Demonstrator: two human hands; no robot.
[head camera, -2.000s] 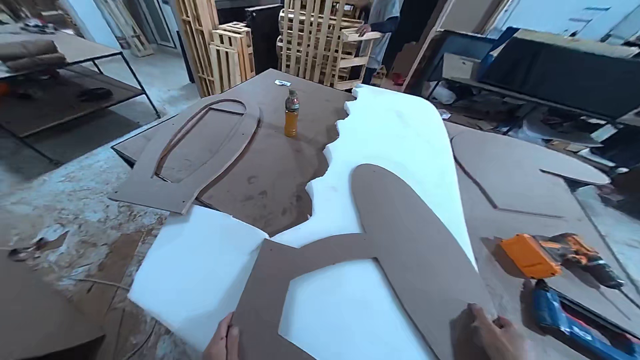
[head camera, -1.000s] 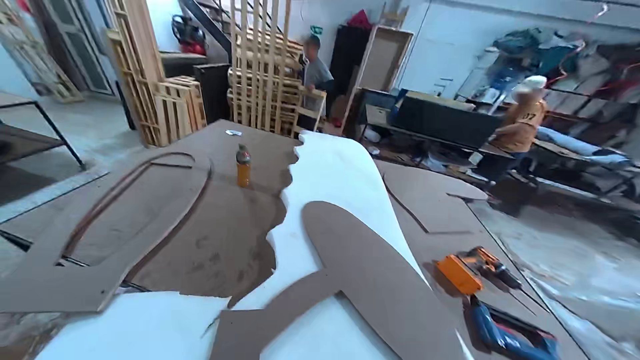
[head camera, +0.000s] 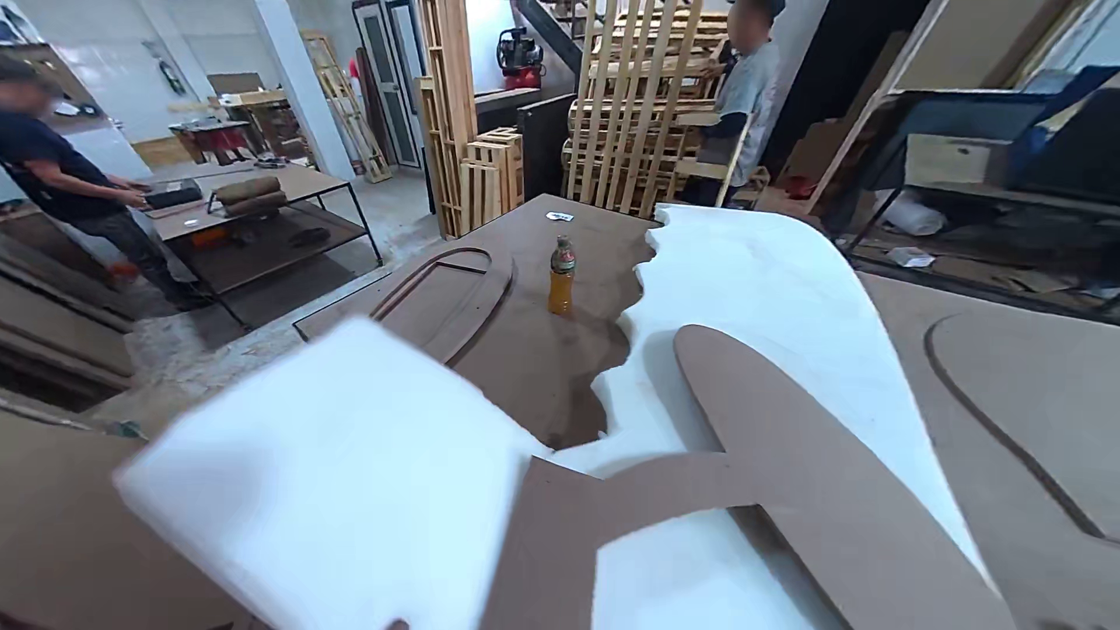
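Observation:
A white sheet, seemingly foam (head camera: 350, 455), is raised and tilted at the lower left, its outer edges blurred. What looks like the thumb tip of my left hand (head camera: 398, 625) lies on it at the bottom edge; the rest of that hand is hidden or cut off. My right hand is out of view. A flat brown fibreboard shape (head camera: 814, 437), with a long rounded lobe and a curved arm, lies over the white sheet with a scalloped edge (head camera: 770, 262). Behind them, an oval board frame (head camera: 499, 293) lies on the brown worktable (head camera: 525, 376).
A bottle of orange drink (head camera: 562, 276) stands on the worktable. Another curved board (head camera: 1050, 394) lies at right. One person (head camera: 70, 175) works at a table (head camera: 297, 179) on the left; another person (head camera: 744, 96) is behind wooden slats (head camera: 630, 105). Wooden frames (head camera: 490, 171) stand nearby.
The left part of the white sheet has come up off the table. Both hands showed on the brown shape two seconds ago; the right is now out of view. The view has swung left since one second ago.

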